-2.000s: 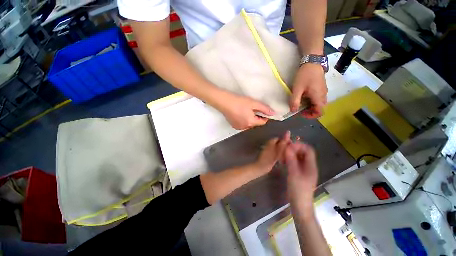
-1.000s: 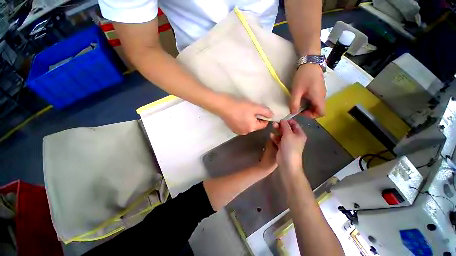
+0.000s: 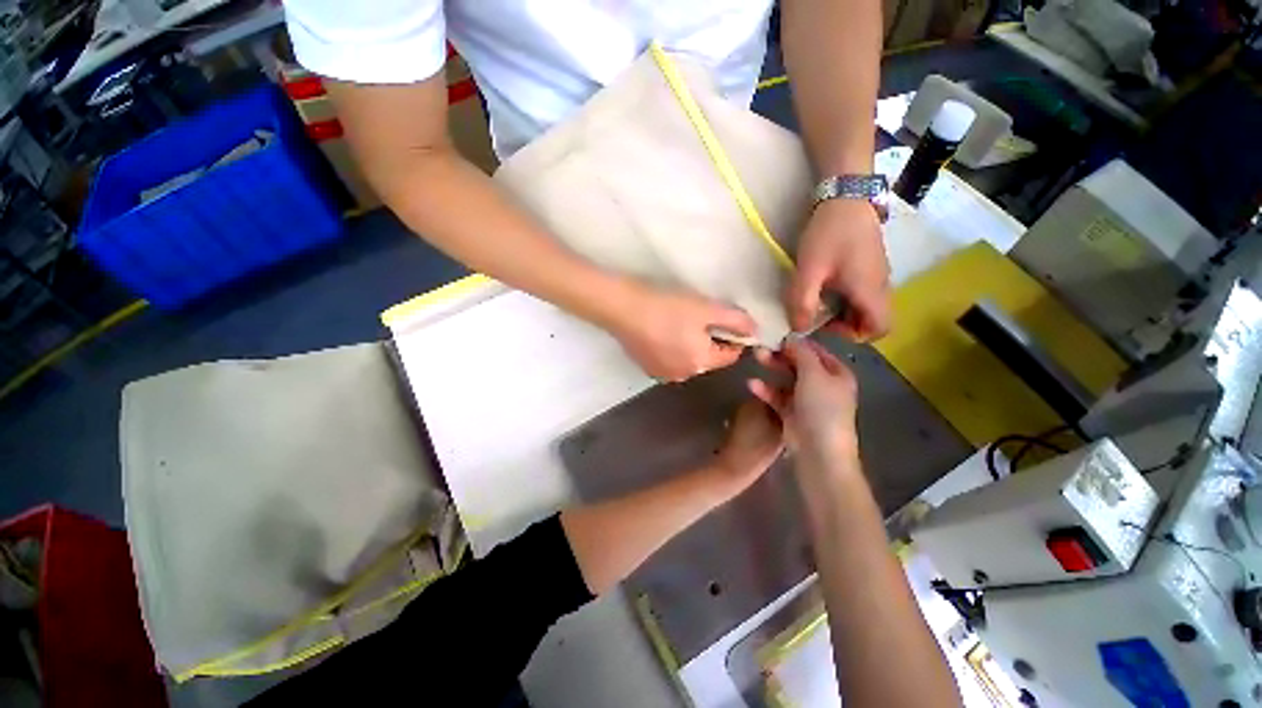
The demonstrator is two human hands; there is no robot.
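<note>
A beige bag panel [image 3: 644, 180] with a yellow edge strip [image 3: 720, 155] is held up by a second person's two hands over the far side of the table. My right hand [image 3: 817, 394] has its fingertips at the panel's near edge, between that person's hands; whether they pinch the edge cannot be told. My left hand [image 3: 752, 440] is just below and left of my right hand, partly hidden, fingers bent. Whether it holds anything cannot be told. Both my hands are bare and above the dark grey bed plate [image 3: 651, 450].
Stacked beige panels [image 3: 277, 484] lie at left. A blue crate [image 3: 208, 208] and a red crate [image 3: 104, 609] stand on the floor. The sewing machine head [image 3: 1024, 533] is at lower right, a yellow plate [image 3: 955, 332] and a black can [image 3: 930, 155] beyond.
My hands were apart from the panel two seconds ago; my right hand has moved up to its near edge. Since one second ago the hands have shifted only slightly.
</note>
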